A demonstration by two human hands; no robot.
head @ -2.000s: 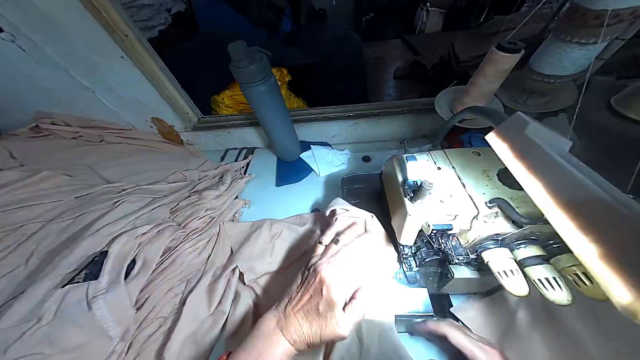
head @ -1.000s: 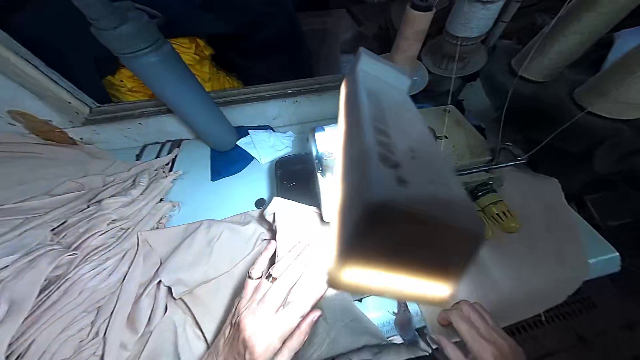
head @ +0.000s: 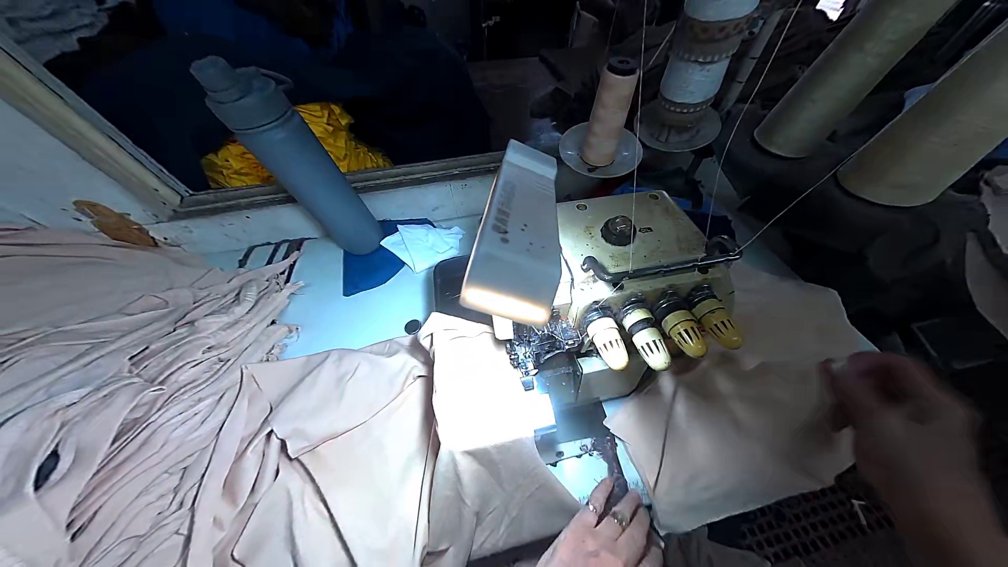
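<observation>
A serger-type sewing machine (head: 646, 236) with several cream tension knobs stands at centre right. Beige fabric (head: 362, 449) lies left of and before its stitching area; another beige piece (head: 732, 417) lies at its right front. My left hand (head: 610, 524), ringed, is low in front of the machine, its fingertips at a dark, narrow thing (head: 610, 461); whether it grips this is unclear. My right hand (head: 898, 425) is blurred at the right-hand fabric's edge, fingers bent; a hold on the cloth cannot be made out.
A lit white lamp (head: 512, 236) hangs over the machine's left side. Behind are a grey bottle (head: 307, 165), a blue cloth (head: 366, 268), a white crumpled cloth (head: 425, 246) and a thread cone (head: 610, 114). Gathered beige fabric (head: 118, 394) covers the left side. Threads run down to the machine.
My left hand has left the beige fabric by the stitching area and moved right. My right hand has moved up and right to the other fabric piece. The view has shifted.
</observation>
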